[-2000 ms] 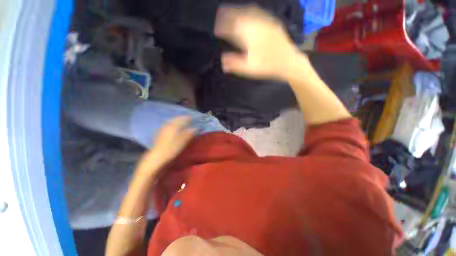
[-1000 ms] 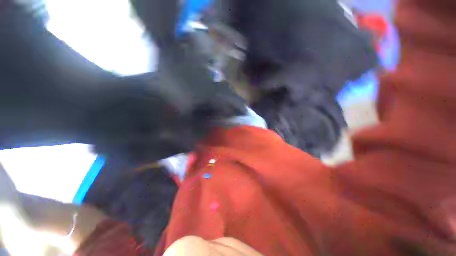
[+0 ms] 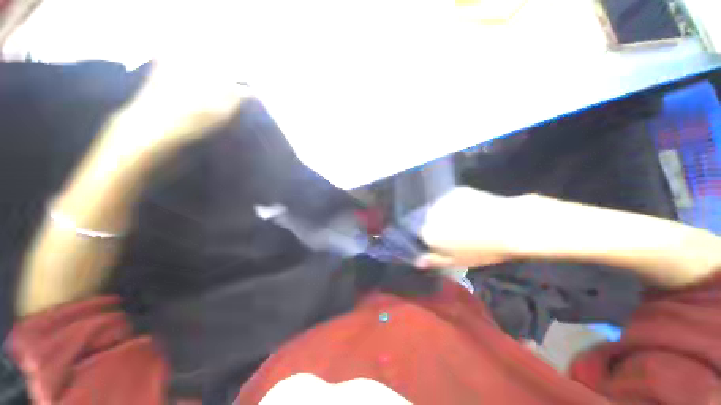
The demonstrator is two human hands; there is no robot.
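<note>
A large black garment piece (image 3: 221,237) covers the left of the table and the lap, its upper edge running from my left hand down to the table's front edge. My left hand (image 3: 194,91), overexposed and blurred, pinches the top of the cloth over the table. My right hand (image 3: 454,229) is closed at the garment's right end near the lap, where a greyish lining part shows. The fingertips of both hands are hard to make out. A pale blurred strip lies on the cloth between the hands.
The white table (image 3: 411,87) is glaring, with a blue-edged front. A dark rectangle with a brown rim (image 3: 644,20) lies at the far right. A blue plastic basket (image 3: 696,158) stands at right below the table. Dark crumpled cloth (image 3: 553,293) lies right of the lap.
The view has swung from the lap to the table. Both hands now show on the black cloth; one second ago dark cloth filled the left and neither hand was clear.
</note>
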